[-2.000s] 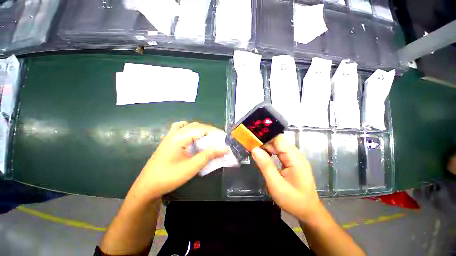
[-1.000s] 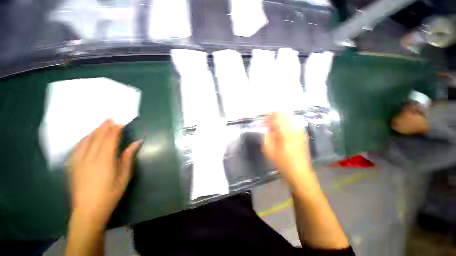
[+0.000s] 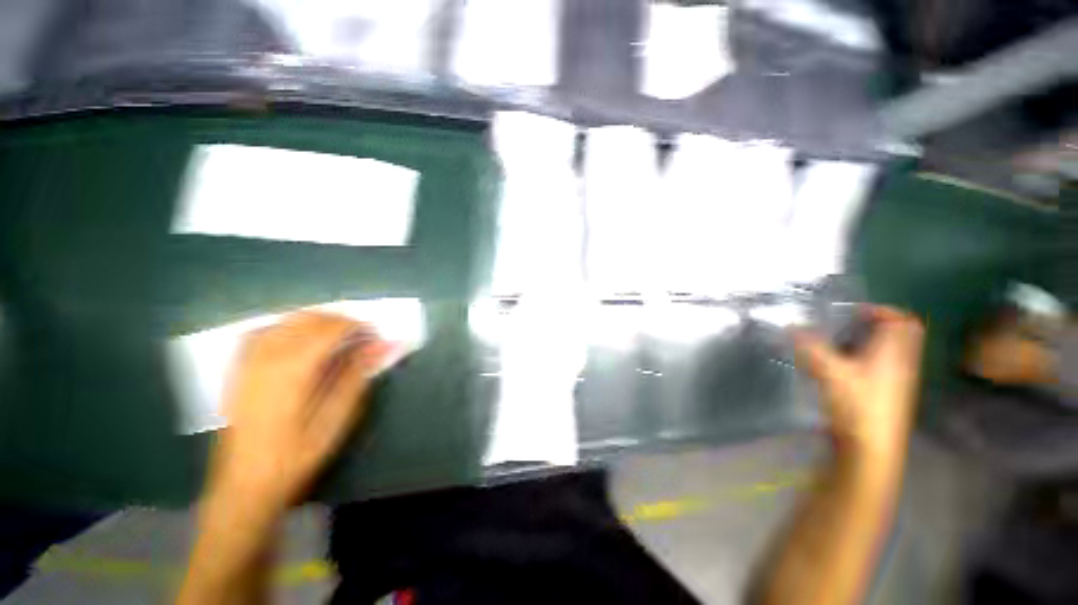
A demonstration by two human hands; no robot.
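The frame is blurred. My left hand (image 3: 302, 384) has its fingers closed on a white protective sleeve (image 3: 201, 372) low over the green bench, left of the tray. A stack of white sleeves (image 3: 298, 199) lies just behind it. The clear blister tray (image 3: 662, 440) has white-sleeved phones (image 3: 621, 213) in its back row and one white sleeve (image 3: 532, 396) in the front-left pocket. Other front pockets look dark or glossy. My right hand (image 3: 845, 343) is at the tray's front-right pocket, thumb and fingers apart; blur hides whether it grips anything.
Rear trays (image 3: 603, 59) run along the back edge, with white pieces (image 3: 686, 50) on them. A pale bar (image 3: 993, 85) slants at the upper right. Another person's hand (image 3: 1014, 345) is at the far right. The bench's front edge curves near my body.
My right hand has moved right along the tray's front row. A separate sleeve now shows under my left hand, apart from the stack. The view has shifted; the phone seen earliest is no longer visible in hand.
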